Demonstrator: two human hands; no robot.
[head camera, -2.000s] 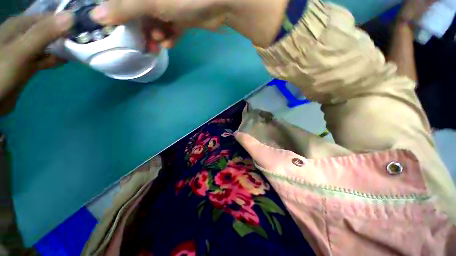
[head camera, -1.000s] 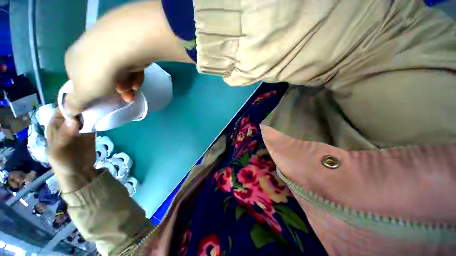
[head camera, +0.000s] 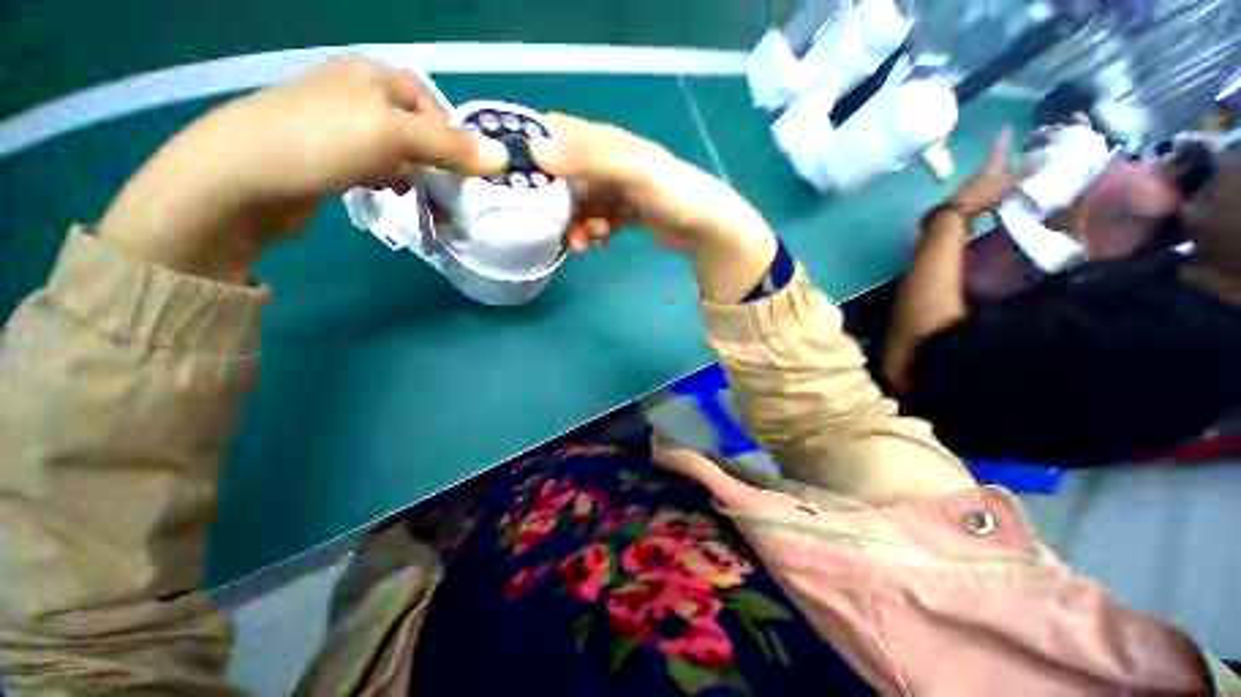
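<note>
A white camera body (head camera: 504, 232) stands on the green bench in front of me. Its dark oval lens panel (head camera: 516, 147) with a ring of round lights faces up toward me. My left hand (head camera: 334, 143) grips it from the left, thumb on the panel's left edge. My right hand (head camera: 613, 177) holds it from the right, thumb at the panel's right edge and fingers behind the white side. A white bracket part (head camera: 391, 215) sticks out at the lower left. My hands hide the body's sides.
Several white camera units (head camera: 864, 102) stand on the bench at the upper right. A co-worker's arm (head camera: 939, 272) and hand hold a white part at the right. A white line (head camera: 599, 57) curves along the bench's far side. The near bench edge (head camera: 449, 488) runs diagonally.
The view has swung round. The lens panel, hidden a second ago, now faces me again. My hands have moved to its two sides, and the co-worker and the units at the right have come into view.
</note>
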